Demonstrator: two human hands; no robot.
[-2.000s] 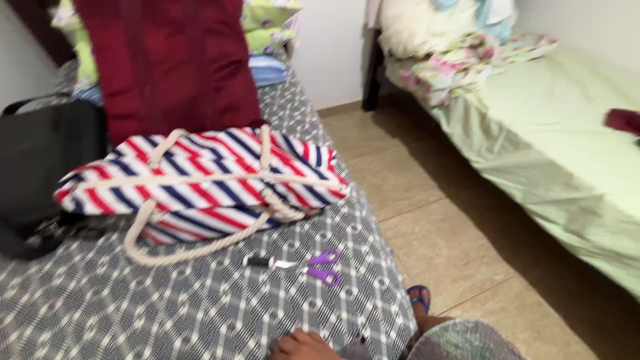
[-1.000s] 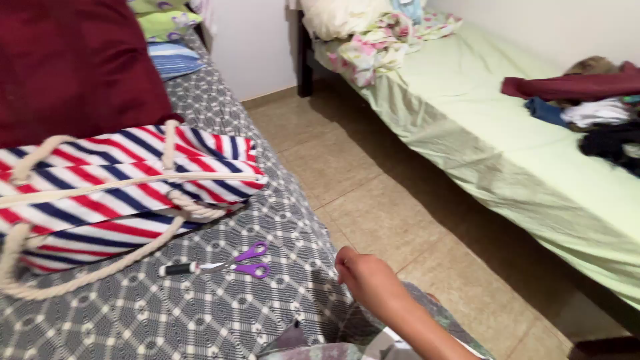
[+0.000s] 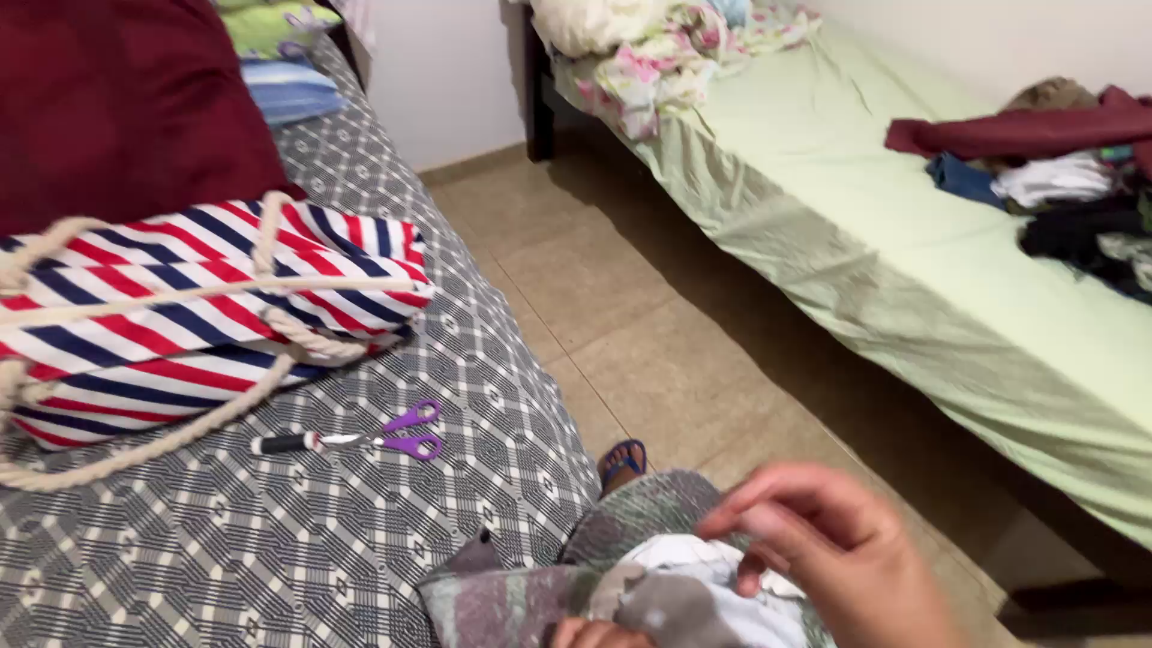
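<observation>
My right hand (image 3: 810,549) is raised at the lower right, its fingers curled and blurred; thumb and index lie close together, and whether a fine thing is between them cannot be seen. At the bottom edge only the fingers of my left hand (image 3: 598,634) show, on or beside a grey and white cloth (image 3: 693,594) in my lap. Purple-handled scissors (image 3: 405,436) lie on the patterned bedspread (image 3: 207,549), their blades touching a spool of black thread (image 3: 286,443).
A striped bag (image 3: 198,315) with rope handles lies on the near bed, against a dark red cushion (image 3: 126,108). Across the tiled floor (image 3: 612,315) stands a bed with a pale green sheet (image 3: 864,207), bearing a pile of clothes (image 3: 1062,180). My sandalled foot (image 3: 623,462) is on the floor.
The view has swung right from the earliest frame. My right hand, a closed shape above the bed's edge one second ago, now shows curled fingers over the lap. The scissors and spool stay put.
</observation>
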